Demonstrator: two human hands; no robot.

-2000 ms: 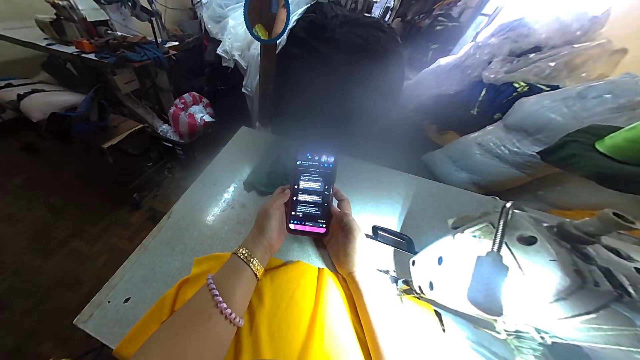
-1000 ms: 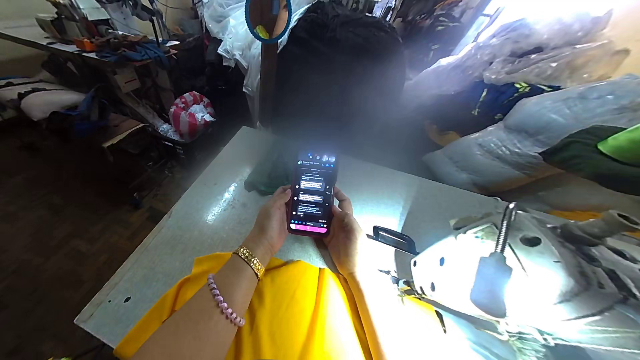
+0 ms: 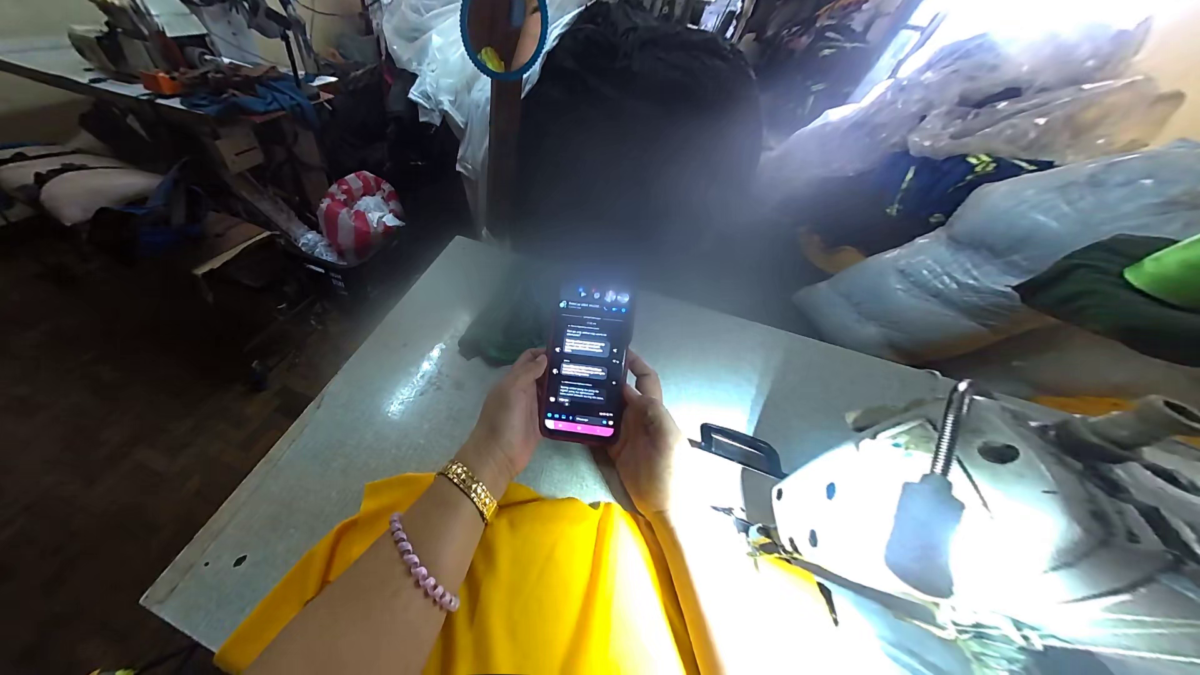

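A smartphone [image 3: 583,375] with a lit screen showing message bubbles stands tilted between both my hands, above the pale table [image 3: 375,375]. My left hand [image 3: 511,412] grips its left edge; a gold bracelet and a pink bead bracelet circle that arm. Along the right edge of the phone, my right hand [image 3: 647,436] holds it too. Yellow fabric [image 3: 553,581] lies beneath my forearms at the near side. A dark green cloth [image 3: 506,323] rests on the table behind the phone, partly hidden by it.
A brightly lit sewing machine [image 3: 919,506] occupies the table's right side. Large plastic-wrapped bundles [image 3: 1059,225] are piled beyond it. A dark, blurred form [image 3: 642,131] rises behind the table. At the left, a red and white striped bag [image 3: 359,216] sits near another worktable [image 3: 112,89].
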